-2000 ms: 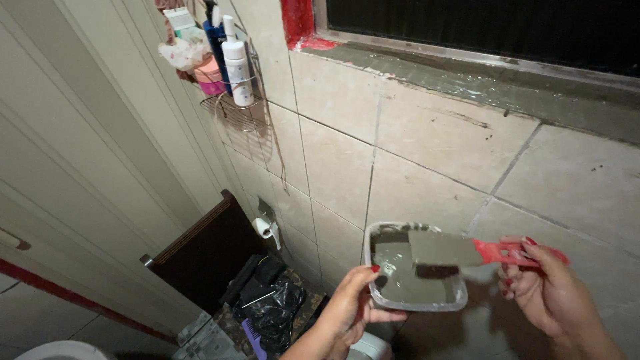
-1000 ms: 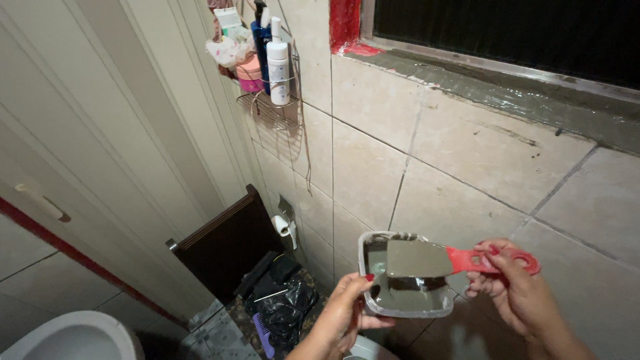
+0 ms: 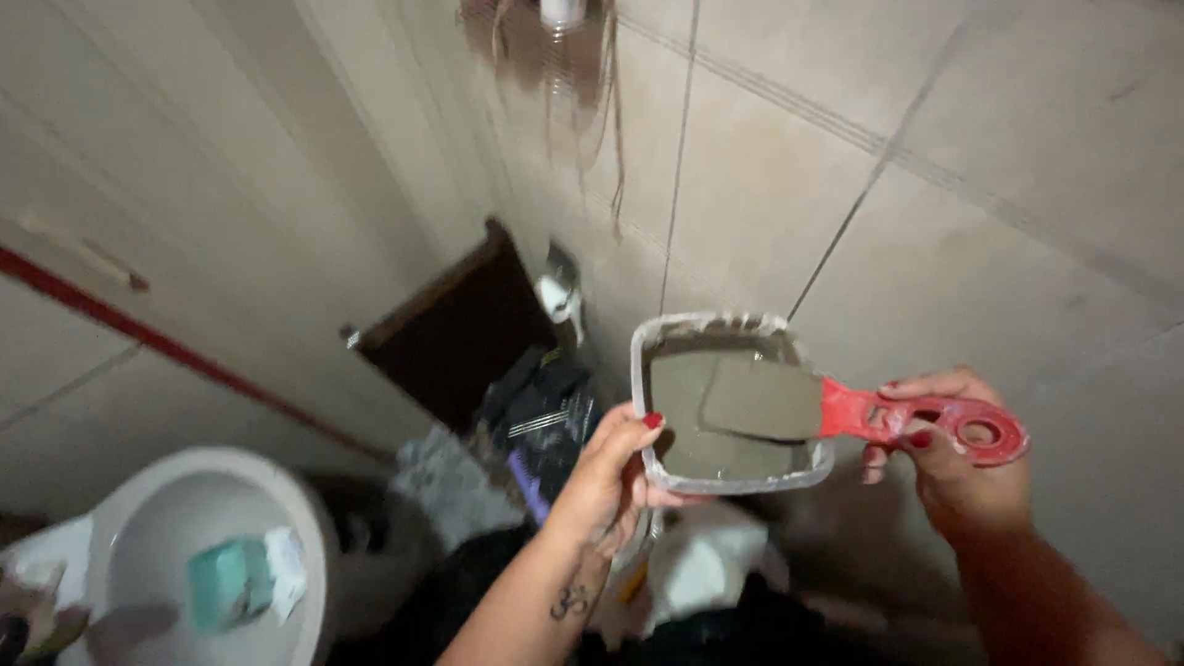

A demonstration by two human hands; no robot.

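Note:
A clear plastic tub (image 3: 740, 483) holds wet grey mortar (image 3: 684, 453). My left hand (image 3: 615, 472) grips the tub's left side, thumb over the rim and fingers beneath. My right hand (image 3: 962, 453) is closed around the red plastic handle of a putty knife (image 3: 925, 425), whose wide blade lies over the tub, coated in grey mortar. Whether the blade touches the mortar below cannot be told. The pale tiled wall (image 3: 999, 240) is behind both hands.
A white washbasin (image 3: 314, 527) with a green object (image 3: 229, 583) in it stands at lower left. A dark panel (image 3: 462, 333), a black plastic bag (image 3: 541, 425) and a toilet roll (image 3: 558, 298) are left of the tub. A wire rack (image 3: 610, 111) hangs above.
The view has swung down and left, so the window ledge is out of sight. Both hands still hold the tub and the putty knife.

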